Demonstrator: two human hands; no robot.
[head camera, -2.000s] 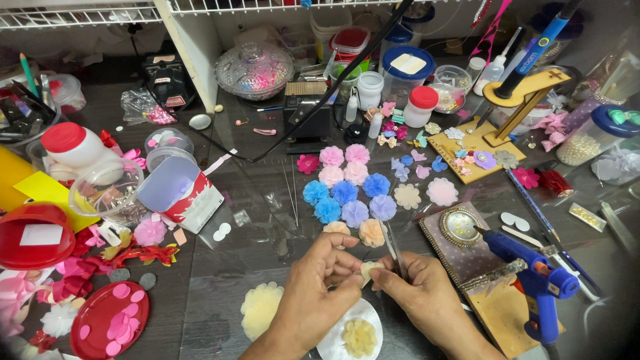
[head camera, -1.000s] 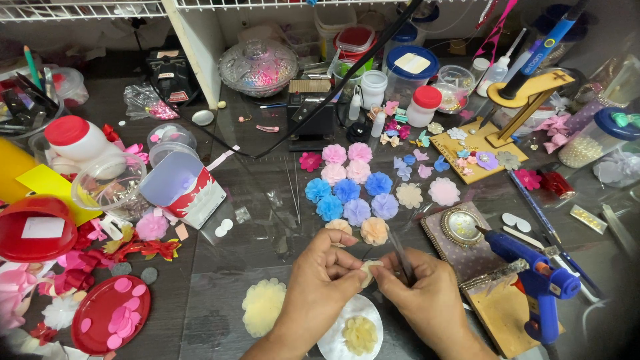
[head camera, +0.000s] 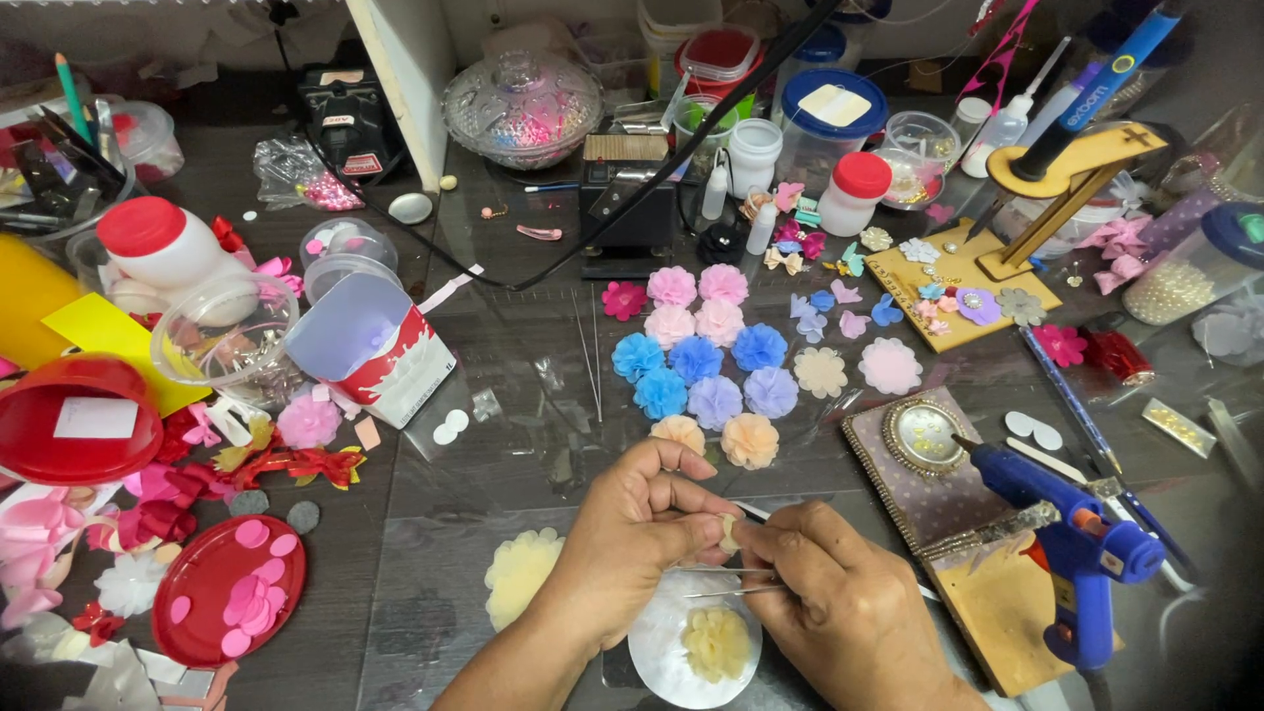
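Observation:
My left hand (head camera: 642, 538) pinches a small pale yellow fabric petal piece (head camera: 729, 533) between thumb and fingers. My right hand (head camera: 839, 583) touches the same piece with its fingertips and also holds metal tweezers (head camera: 726, 583), whose tips point left. Below both hands, a partly formed yellow fabric flower (head camera: 718, 644) sits on a white round disc (head camera: 667, 671). A stack of pale yellow scalloped fabric circles (head camera: 523, 573) lies by my left forearm. Just beyond the hands are finished peach (head camera: 750, 440), blue (head camera: 697, 359), lilac and pink fabric flowers in rows.
At right, a blue hot glue gun (head camera: 1062, 523) rests over a polka-dot covered board (head camera: 913, 464). A red plate (head camera: 229, 592) with pink felt circles, ribbon bows and a cut carton (head camera: 375, 346) stand at left. A wooden stand (head camera: 1066, 197) holds a blue pen-like tool. A black cable crosses the back.
My right hand has turned, and the tweezers that pointed upward now point left below the petal piece. My left hand stays near the same place, still pinching.

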